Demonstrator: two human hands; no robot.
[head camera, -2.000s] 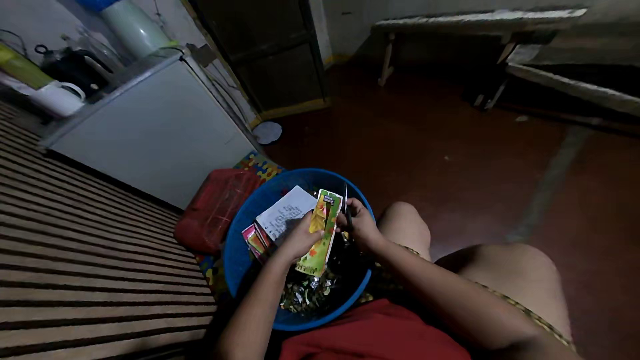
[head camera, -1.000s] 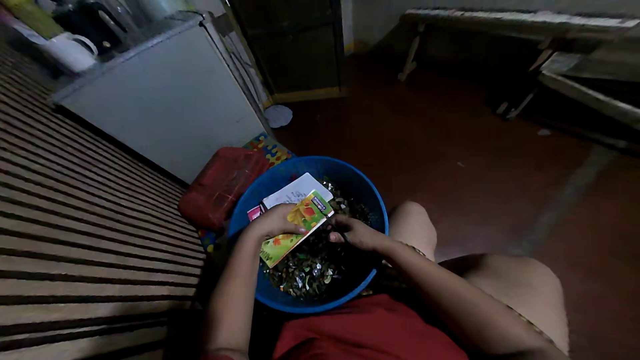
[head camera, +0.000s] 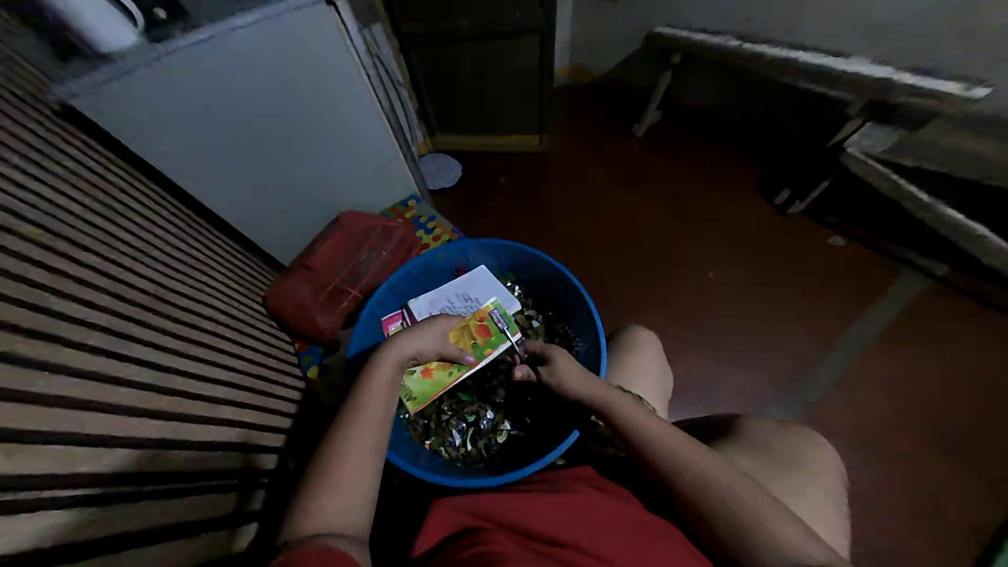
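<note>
My left hand grips a green and yellow printed carton piece with orange pictures, above a round blue plastic basin. My right hand holds scissors, whose blade lies at the upper right end of the carton piece. Below both hands, small cut scraps, some of them shiny, fill the basin. A white paper booklet bearing handwriting leans at the basin's far left side, behind my left hand, with a pink printed piece beside it.
A red plastic case rests on a colourful mat left of the basin. Behind it stands a pale cabinet with a white mug on top. Wooden slats line the left. A wooden bench stands far right.
The scissors blade, raised beside the carton piece two seconds ago, now lies at its end. The carton piece has tilted from nearly upright to a slant. The view has shifted.
</note>
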